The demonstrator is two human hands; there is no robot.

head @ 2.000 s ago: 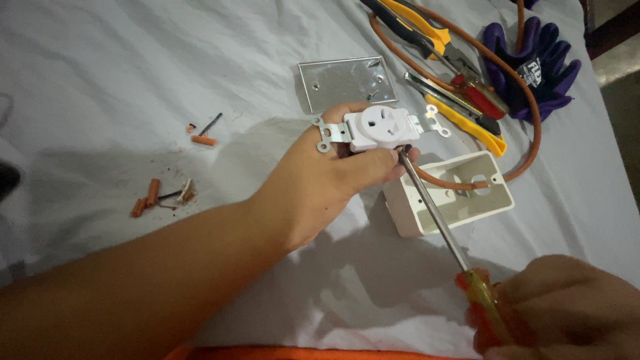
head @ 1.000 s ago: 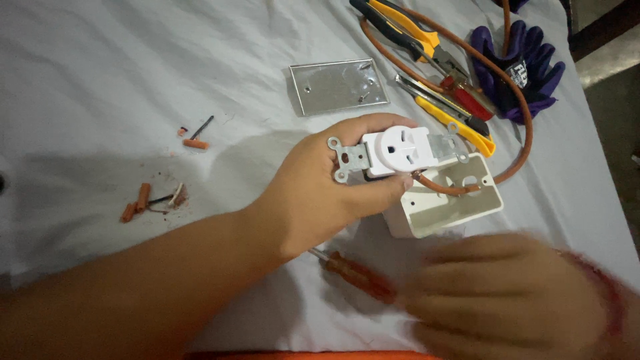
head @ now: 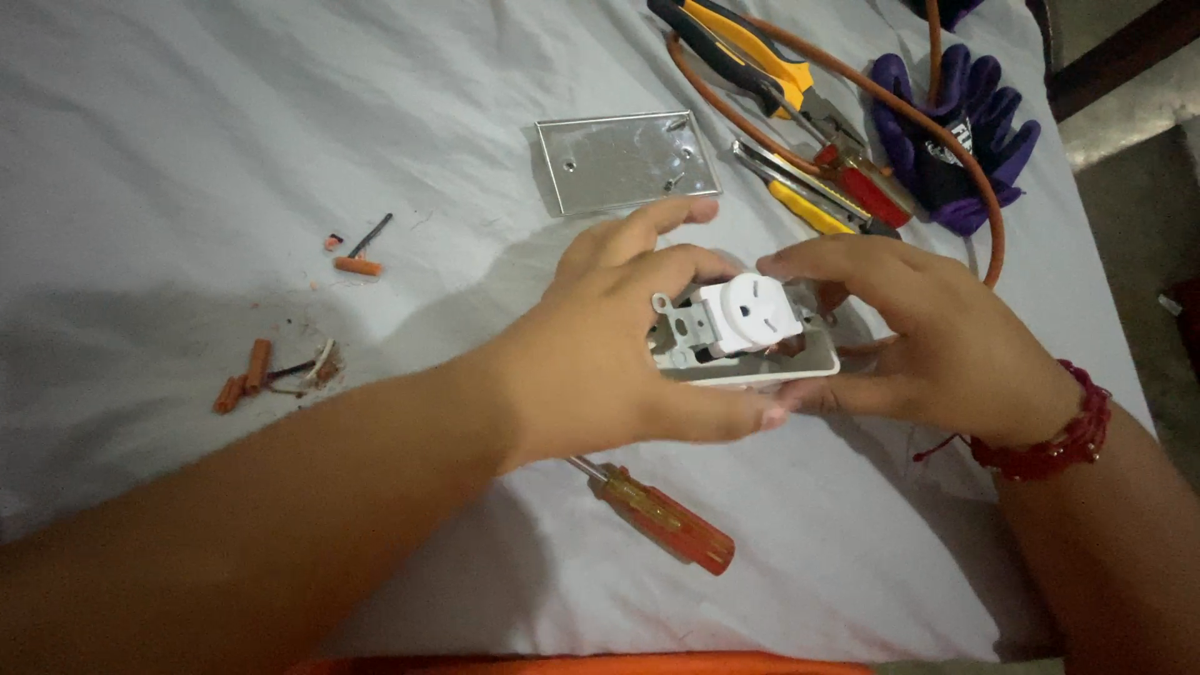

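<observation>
A white electrical receptacle point(head: 750, 309) with metal mounting ears sits tilted at the mouth of a white plastic outlet box point(head: 787, 367). My left hand point(head: 609, 347) grips the box from the left, its thumb along the near wall. From the right, my right hand point(head: 928, 337) holds the other end of the box, fingers at the far side and thumb at the near corner. The orange cable point(head: 996, 225) runs to the box's right side, partly hidden by my right hand. Below my left wrist lies a screwdriver with a red and yellow handle point(head: 666, 520).
Beyond my hands is a metal cover plate point(head: 619, 164) with small screws on it. Yellow-black pliers point(head: 750, 47), a red-handled screwdriver point(head: 867, 183), a yellow utility knife point(head: 811, 206) and purple-black gloves point(head: 956, 141) lie at upper right. Cut orange sheath pieces point(head: 255, 367) and wire scraps lie at left.
The screwdriver has left my right hand and lies on the cloth. My right hand has moved to the box, and the receptacle, held beside the box before, is now at its opening.
</observation>
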